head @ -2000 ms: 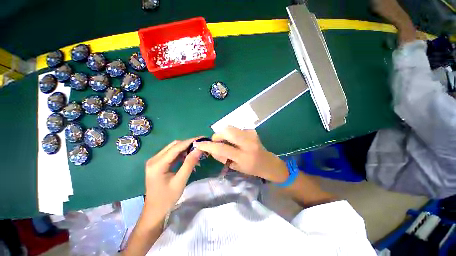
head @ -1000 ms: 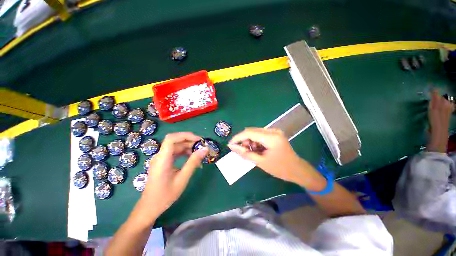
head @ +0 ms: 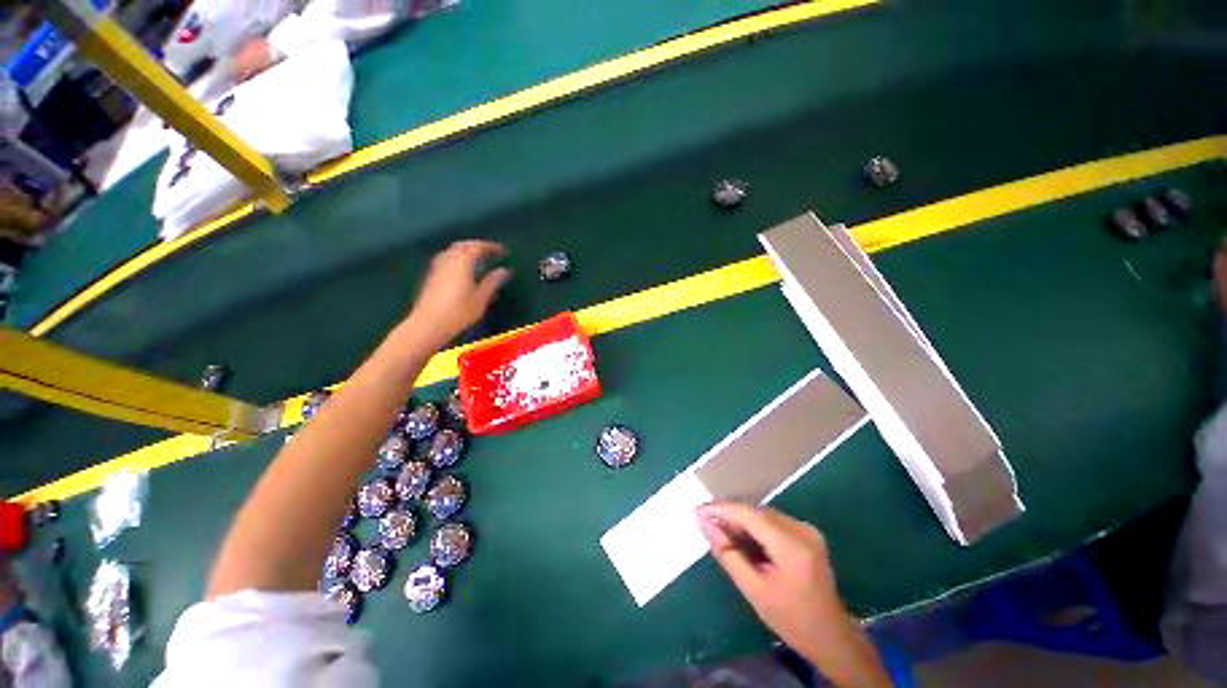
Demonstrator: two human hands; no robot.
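Observation:
My left hand (head: 458, 289) is over the dark green belt, beyond the yellow edge, thumb and fingers apart. I see no module in it; its underside is hidden. A round module (head: 554, 266) lies on the belt just right of its fingertips. My right hand (head: 774, 565) has its fingertips at the white part of a sticker strip (head: 774, 450). It pinches a slim dark tool, apparently tweezers, mostly hidden by the fingers. One module (head: 618, 445) lies alone left of the strip. The red bin (head: 532, 376) holds small white pieces.
A module group (head: 413, 479) lies at left, partly behind my left forearm. A stack of strips (head: 902, 383) overlaps the strip's far end. More modules (head: 729, 192) lie on the belt. A yellow post (head: 121, 383) and clear bags (head: 112, 612) are at left. A person's sleeve (head: 1198, 591) shows at right.
The view has shifted, showing more of the belt. My left hand has left the module work in front of me and reached out over the belt; its module is not visible. My right hand is now at the strip.

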